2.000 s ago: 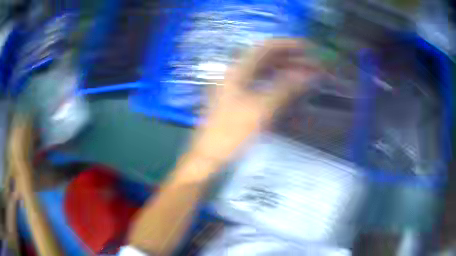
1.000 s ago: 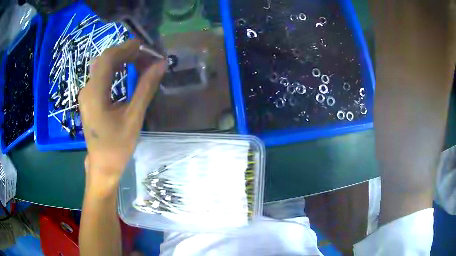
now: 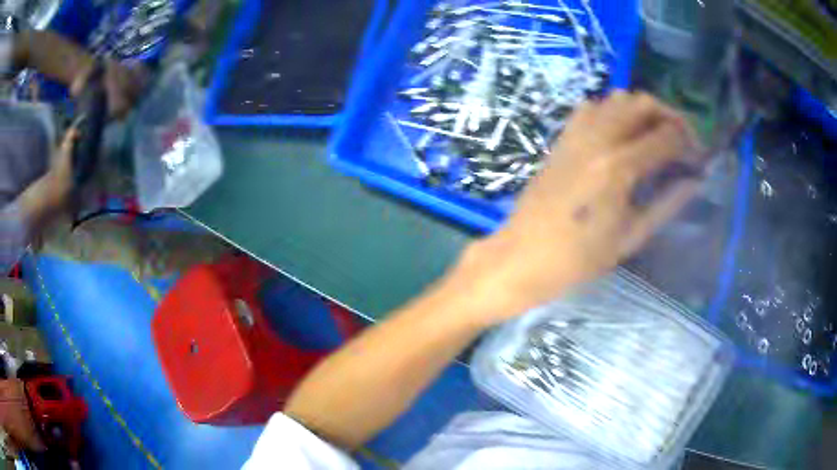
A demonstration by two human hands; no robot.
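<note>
My left hand [image 3: 615, 188] reaches in from the bottom, fingers curled over the area between the rod tray and the ring tray. Its fingertips are blurred, so I cannot tell if they hold anything. The blue tray [image 3: 413, 200] is heaped with white rod parts with dark fittings [image 3: 486, 119], left of my hand. A clear box [image 3: 707, 390] with rods in rows [image 3: 615, 367] lies below my hand, nearest my body. The blue-edged ring tray [image 3: 731, 243] holds scattered rings [image 3: 800, 326] at the right. The press area is mostly hidden and blurred. My right hand is not in view.
Another dark tray with a blue rim [image 3: 275, 120] stands at the back left, beside a clear bag or tub [image 3: 179, 156]. Another person's hands [image 3: 55, 174] are at the far left. A red stool [image 3: 206, 344] stands on the blue floor below the green bench edge.
The view has swung left, so the trays and clear box sit further right and tilted. The right forearm has left the picture. The rod seen earlier in my left fingers cannot be made out.
</note>
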